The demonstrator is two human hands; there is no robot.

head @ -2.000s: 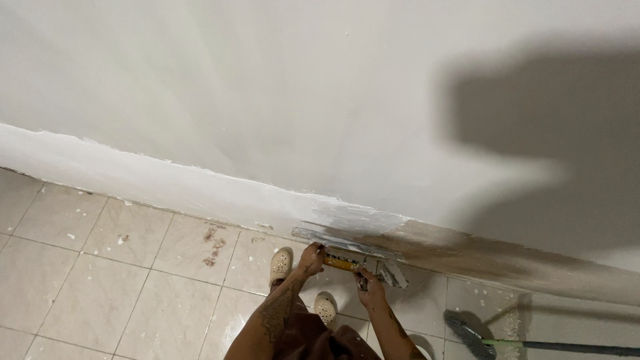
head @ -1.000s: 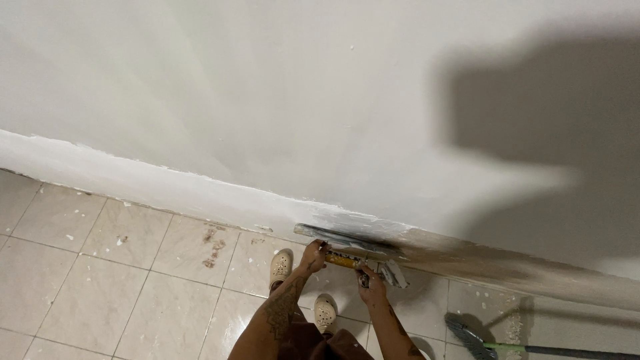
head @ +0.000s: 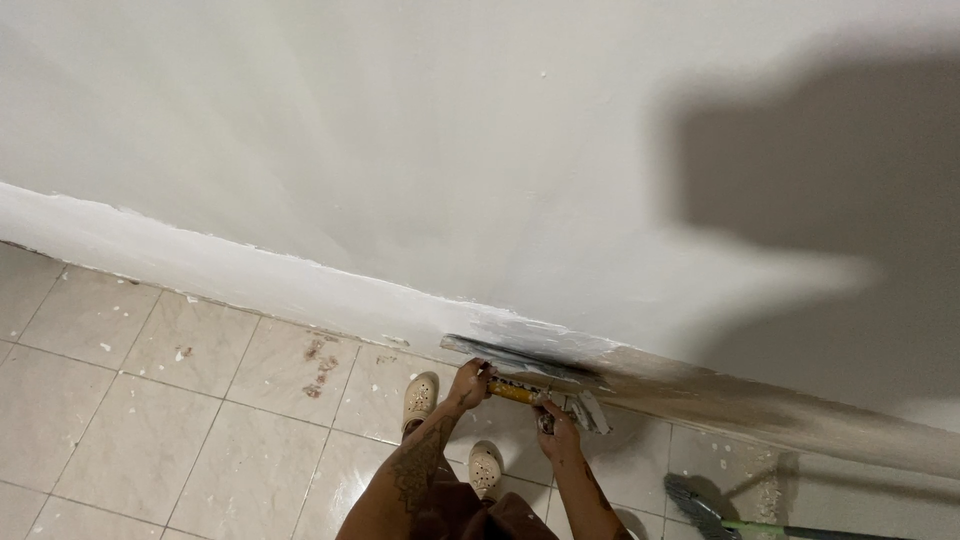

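A long, wide finishing trowel (head: 525, 358) lies with its blade against the low part of the wall, over a grey, wet-looking patch of plaster (head: 517, 328). My left hand (head: 471, 382) grips the left end of its yellow handle (head: 512, 391). At the handle's right end is my right hand (head: 556, 431), closed around the handle of a smaller putty knife (head: 589, 412) smeared with white compound. A white coated band (head: 225, 262) runs along the wall's foot to the left; to the right the band is bare and brownish (head: 705, 390).
Pale floor tiles (head: 247, 450) with white splatters and reddish-brown stains meet the wall's foot. My feet wear beige clogs (head: 486, 469) close to the wall. A grey-bristled broom (head: 697, 506) with a green and dark handle lies at the lower right. A large shadow covers the right wall.
The long trowel's blade has shifted slightly on the wall, and the streaky grey area above it looks more evenly coated than two seconds ago. Both hands have kept their holds.
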